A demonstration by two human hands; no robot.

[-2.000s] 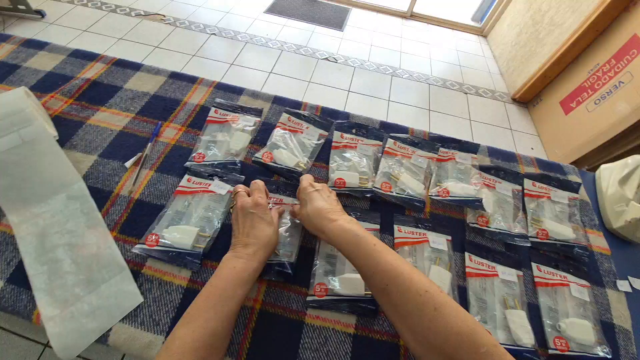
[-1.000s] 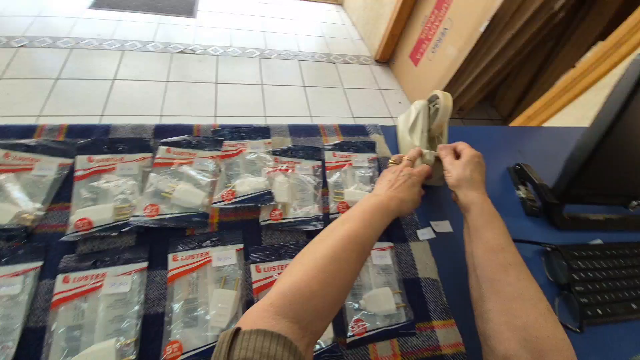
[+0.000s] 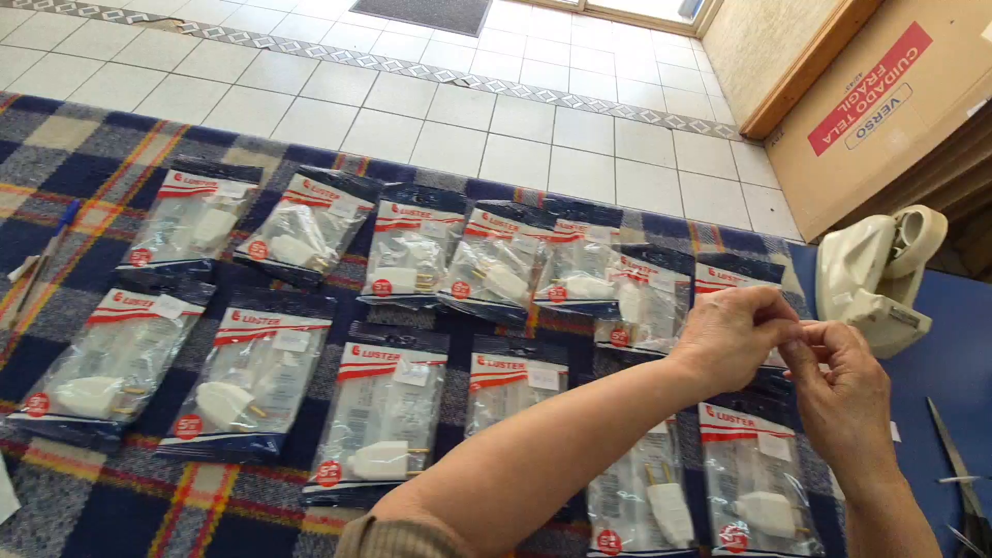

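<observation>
My left hand (image 3: pixel 732 333) and my right hand (image 3: pixel 841 387) meet at their fingertips over the right end of the upper row of packets. The fingers of both are pinched together; whatever lies between them is too small to make out. Beneath them is a clear plastic packet (image 3: pixel 725 271) with a dark top, partly hidden. Similar packets, each with a white electrical plug, lie in two rows, among them a lower right one (image 3: pixel 763 473) and an upper left one (image 3: pixel 194 217). Small white stickers show on several. Right of my hands stands a cream tape dispenser (image 3: pixel 860 287).
A plaid blanket (image 3: pixel 93 488) covers most of the table, with blue tabletop (image 3: pixel 953 325) at the right. Scissors (image 3: pixel 961 473) lie at the right edge, and a pen (image 3: pixel 50 244) at the left. A cardboard box (image 3: pixel 829 178) stands beyond the dispenser.
Both hands were on a lower-row packet, then at the tape dispenser one second ago. They have since moved off the dispenser and over the right-hand packets. The view swung right and back.
</observation>
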